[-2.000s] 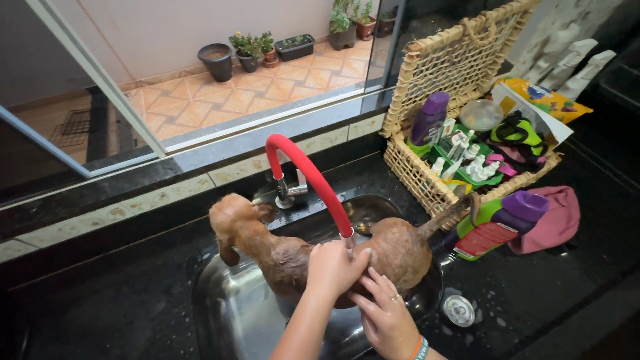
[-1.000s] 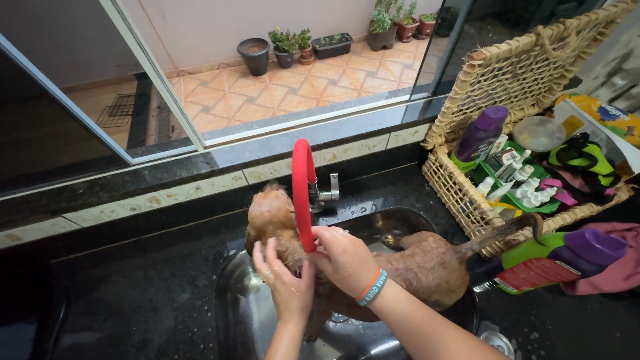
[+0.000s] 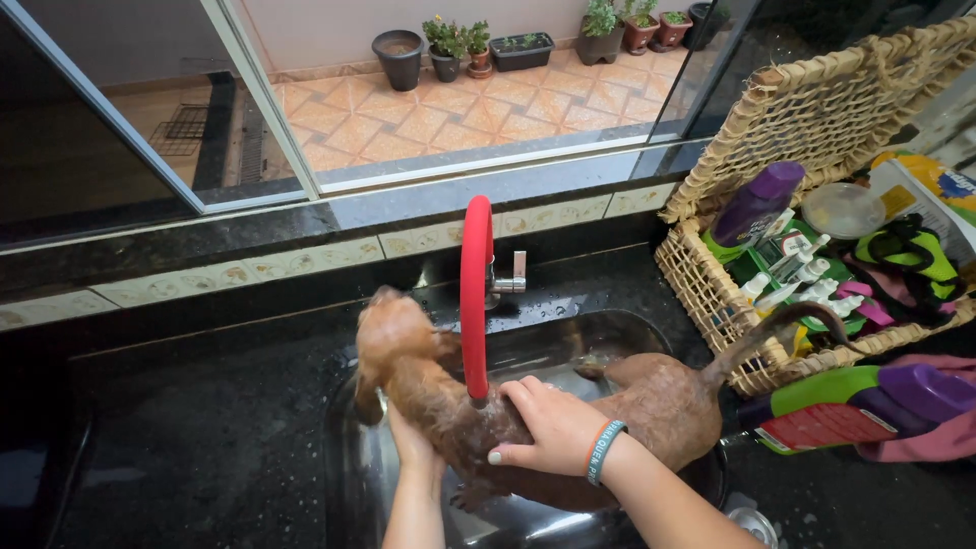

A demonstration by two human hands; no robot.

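A wet brown dog (image 3: 663,404) stands in the stainless steel sink (image 3: 465,526), its head at the left and its tail raised at the right. The red flexible faucet hose (image 3: 476,297) arches over its back, the outlet close above the shoulders. My left hand (image 3: 415,442) is under the dog's neck and chest, its fingers mostly hidden. My right hand (image 3: 541,423) rests with spread fingers on the dog's back, just right of the outlet; a wristband is on that wrist.
An open wicker basket (image 3: 709,305) with bottles and grooming items stands at the right. A purple and green bottle (image 3: 831,408) lies by a pink cloth (image 3: 926,442). A metal sink strainer (image 3: 751,526) is at the lower right. Behind the black counter (image 3: 198,427) is a window with potted plants outside.
My left hand has moved from beside the dog's head to under its neck. My right hand has moved from near the hose outlet down onto the back. The dog's head has turned.
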